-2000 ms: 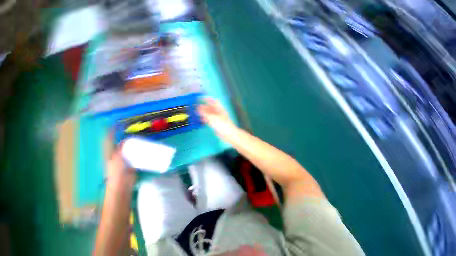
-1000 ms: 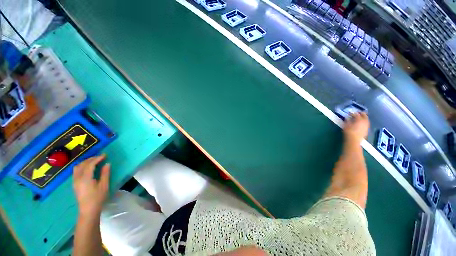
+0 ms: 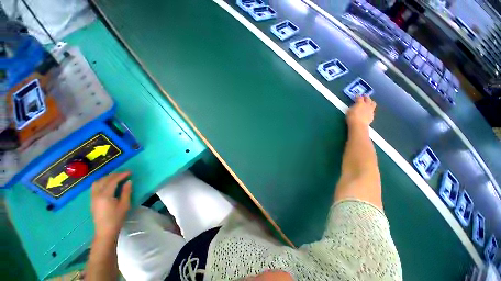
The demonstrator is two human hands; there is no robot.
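Observation:
My right hand (image 3: 361,111) reaches over the conveyor belt's white edge line, its fingertips at the near edge of a pale-blue plastic housing (image 3: 358,88) lying on the belt. Whether the fingers grip it is hard to tell. My left hand (image 3: 111,200) is over the turquoise table near the front of the blue press base, empty, thumb and fingers apart. Another housing (image 3: 28,104) lies in the orange-brown fixture (image 3: 48,118) at the left.
More housings lie along the conveyor belt (image 3: 393,129) on both sides of my right hand. The press base has a red round button (image 3: 77,168) between yellow arrows. A dark-green bench (image 3: 236,104) runs between table and belt. Stacked parts (image 3: 431,68) stand beyond the belt.
My right hand has moved up and left along the belt, with the housing at its fingertips. My left hand stays by the press base. The view has shifted slightly, showing more of the fixture.

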